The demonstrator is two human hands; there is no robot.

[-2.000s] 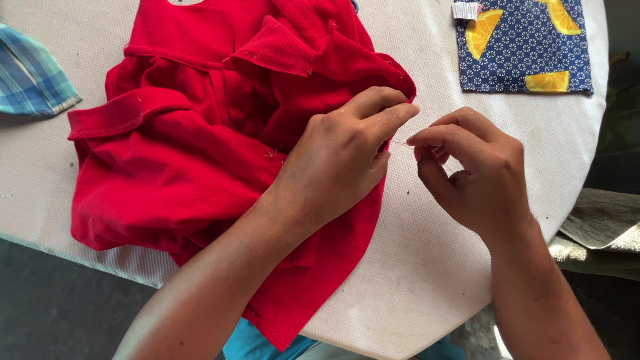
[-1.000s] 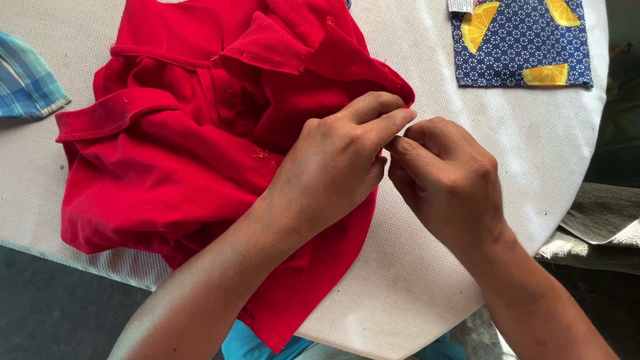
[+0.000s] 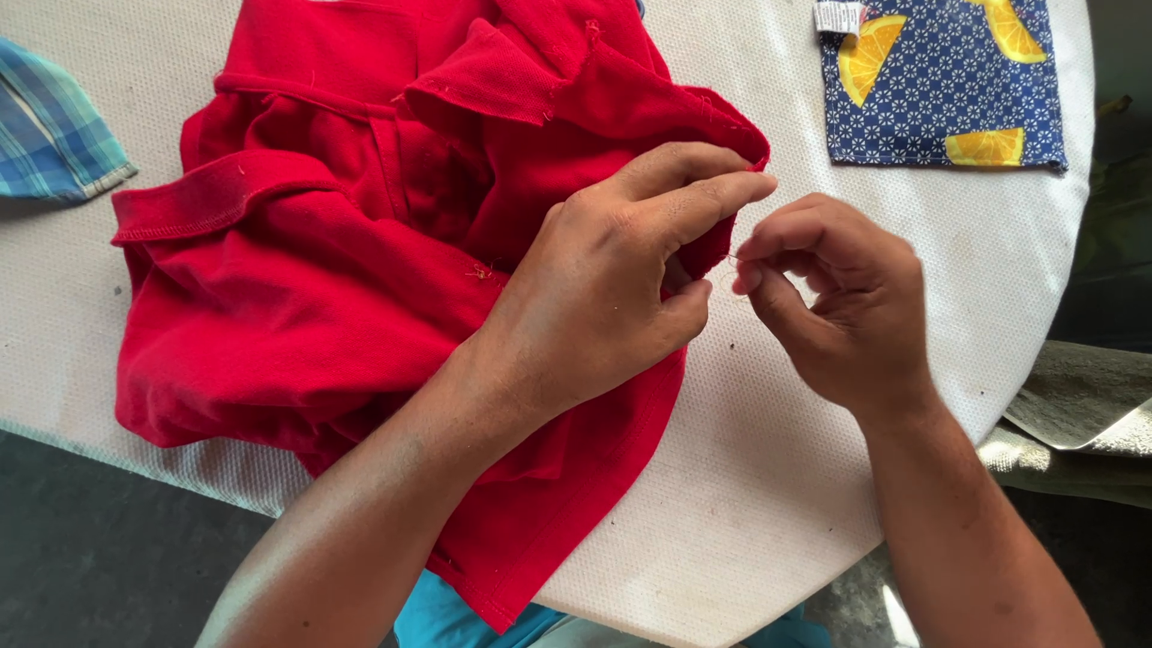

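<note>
A red fabric garment (image 3: 297, 315) lies bunched over the left and middle of the table, with stitched hems and a few loose threads. My left hand (image 3: 621, 270) rests on its right part and grips the folded edge between fingers and thumb. Just right of that edge, the thumb and index finger of my right hand (image 3: 828, 297) pinch a thin needle (image 3: 733, 257), its tip close to the red cloth. A fine thread seems to hang by my right fingertips; the rest of the needle is hidden by them.
The table (image 3: 792, 468) has a white textured cover and a curved right edge. A blue patterned cloth with orange slices (image 3: 936, 99) lies at the back right, a blue plaid cloth (image 3: 54, 135) at the far left. Grey fabric (image 3: 1080, 396) is beyond the right edge.
My right hand was touching the left fingertips at the cloth edge a second ago; it is now slightly apart, to the right. The left hand keeps its hold on the red garment.
</note>
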